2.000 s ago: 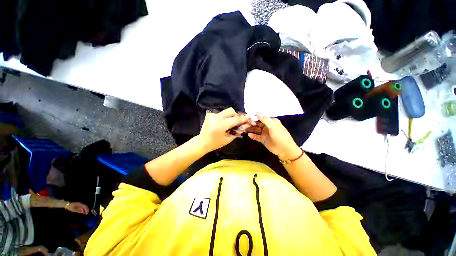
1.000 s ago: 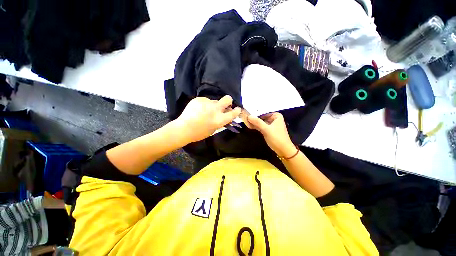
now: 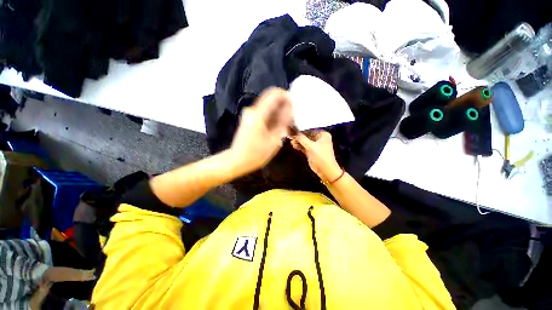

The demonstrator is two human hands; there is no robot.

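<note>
The black garment (image 3: 257,63) lies bunched over my lap and the table edge. A white half-moon pad (image 3: 319,104) lies on it, curved edge away from me. My right hand (image 3: 316,152) pinches dark fabric at the pad's near edge between thumb and fingers. My left hand (image 3: 261,128) is raised beside the pad's left corner, its fingers curled and blurred by motion; whether it holds anything cannot be told. No needle or thread can be made out.
Thread cones with green ring ends (image 3: 436,114), a blue oval case (image 3: 507,108) and a yellow-handled tool (image 3: 509,158) lie right. A striped bundle (image 3: 382,75) and white rounded pile (image 3: 357,27) lie beyond. Black garments (image 3: 103,36) lie back left. Another person's arm (image 3: 66,274) shows lower left.
My left hand has come up off the seam and is now blurred. My right hand still pinches near the pad, its wrist slightly further left. The pad has shifted slightly left.
</note>
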